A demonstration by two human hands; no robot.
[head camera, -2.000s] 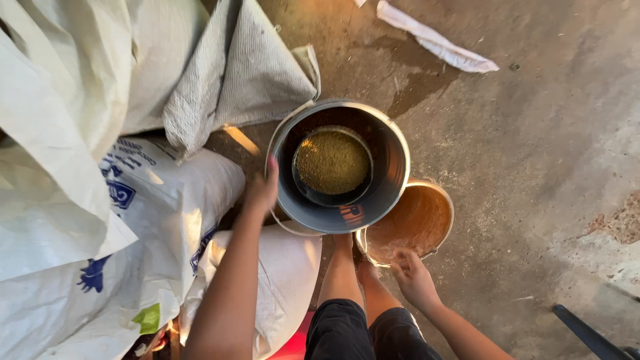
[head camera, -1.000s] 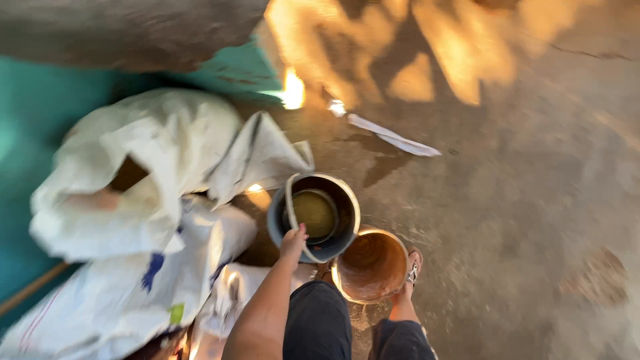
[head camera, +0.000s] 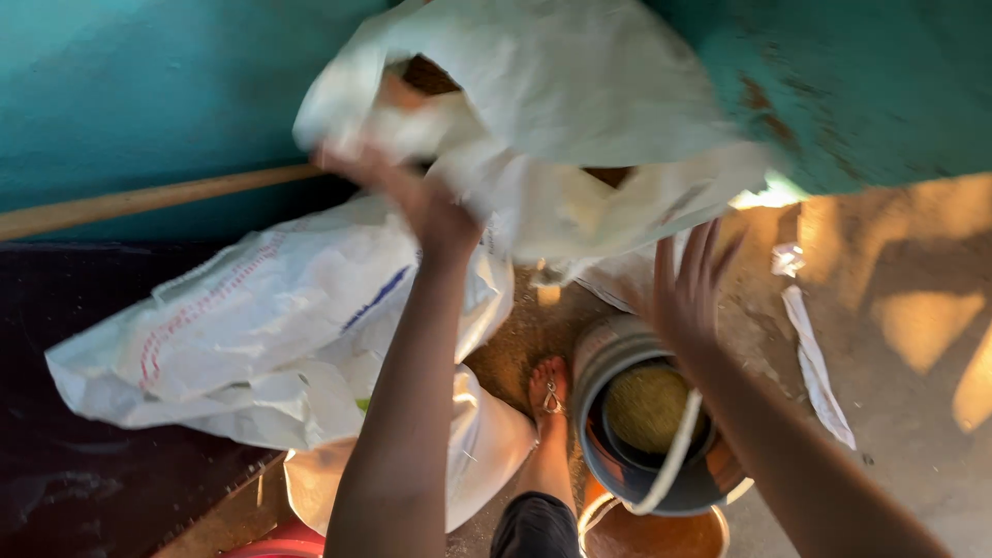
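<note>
Blurred by motion, my left hand (head camera: 411, 194) is raised at the left part of a large white woven sack (head camera: 597, 85), fingers spread; whether it touches the sack cannot be told. Dark brown contents show through gaps in the sack. My right hand (head camera: 690, 287) is spread just below the sack's lower right edge, above the rim of a grey bucket (head camera: 604, 372), and holds nothing. Inside that bucket lies a yellowish-green grainy material (head camera: 647, 407) in a dark round container. The bucket's pale handle (head camera: 673, 457) hangs over its front side.
An orange-brown bucket (head camera: 655, 535) stands below the grey one. Another printed white sack (head camera: 271, 310) lies at the left, near a wooden pole (head camera: 155, 200) and a teal wall (head camera: 155, 93). My foot (head camera: 549, 387) is beside the grey bucket. A twisted white cloth strip (head camera: 818, 364) lies on the floor.
My left hand has let go of the grey bucket and moved up to the large white sack. My right hand, out of view one second ago, is back in view. The view has swung toward the wall.
</note>
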